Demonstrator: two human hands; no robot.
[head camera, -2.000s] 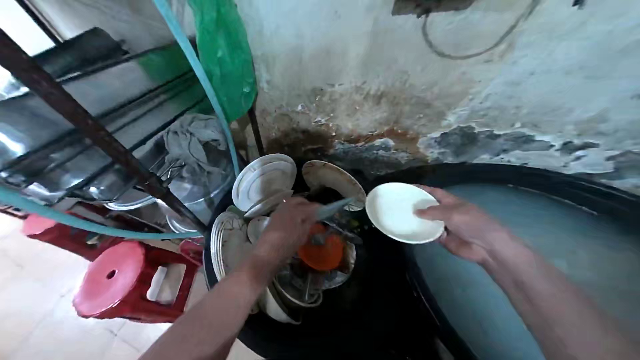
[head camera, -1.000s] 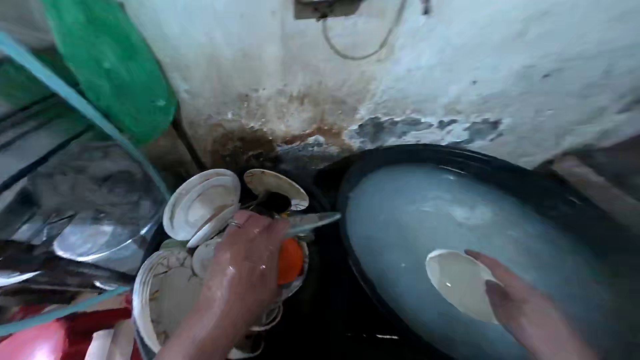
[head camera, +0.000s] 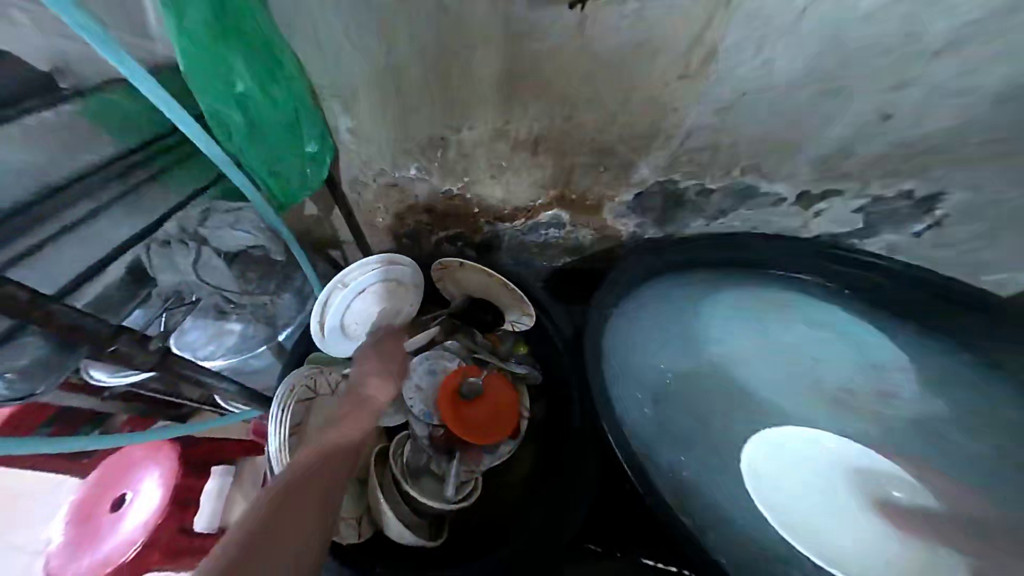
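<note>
My left hand (head camera: 376, 376), blurred, reaches over the piled dishes and touches or overlaps the lower edge of a white plate (head camera: 364, 300); its grip is unclear. Below it are stacked patterned plates (head camera: 284, 416), nested bowls (head camera: 396, 508) and an orange lid or dish (head camera: 480, 408) with a spoon on it. A cream plate (head camera: 484, 288) leans at the back. At the lower right my right hand (head camera: 932, 512), blurred, holds a white plate (head camera: 824, 488) at the cloudy water in a large black tub (head camera: 632, 456).
A rough, peeling wall (head camera: 544, 112) rises behind the tub. On the left are a light-blue hose (head camera: 184, 120), a green plastic sheet (head camera: 256, 104), a dark metal bar (head camera: 136, 348), metal pots (head camera: 232, 336) and a pinkish-red stool (head camera: 120, 504).
My right hand has moved from above the dish pile two seconds ago to the water tub. The light-blue utensil or cloth strip seen earlier by my left hand no longer shows.
</note>
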